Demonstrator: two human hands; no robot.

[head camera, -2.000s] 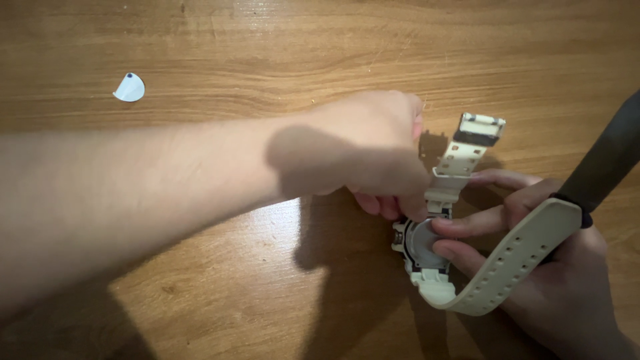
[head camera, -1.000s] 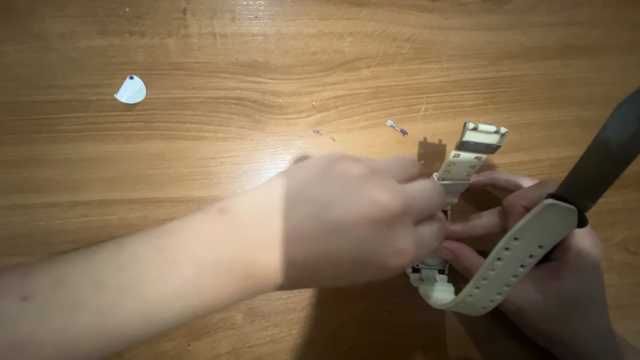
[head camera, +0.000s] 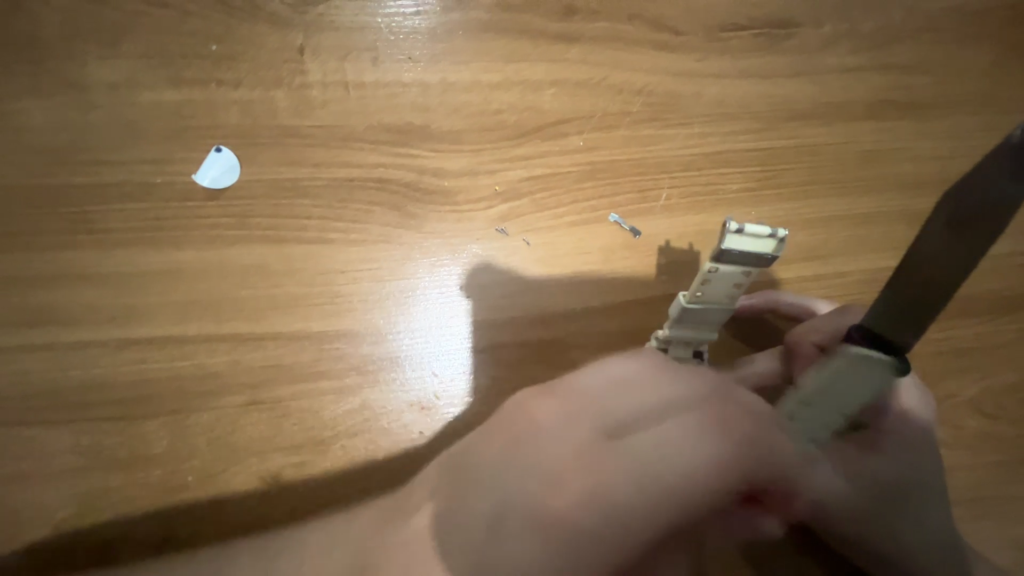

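Observation:
A pale wristwatch with a perforated strap (head camera: 724, 284) lies at the right, its buckle end pointing up. My right hand (head camera: 872, 448) holds it from the right side, while the case is hidden behind my left hand. Blurred, my left hand (head camera: 632, 456) reaches across the watch from the left, its fingertips near the lower strap part (head camera: 836, 392); whether they grip anything cannot be told. A long dark flat object (head camera: 944, 248) with a dark collar rises beside my right hand.
On the wood-grain table (head camera: 336, 320) lie a small metal piece (head camera: 624, 226), several tiny metal parts, among them tiny screws or pins (head camera: 502, 230), and a thin whitish rounded disc (head camera: 217, 168) with one straight edge at the upper left.
My left hand has moved down and to the right from the watch case, over the lower strap. The small metal piece and tiny parts, hidden at first, show on the table. My right hand keeps its hold.

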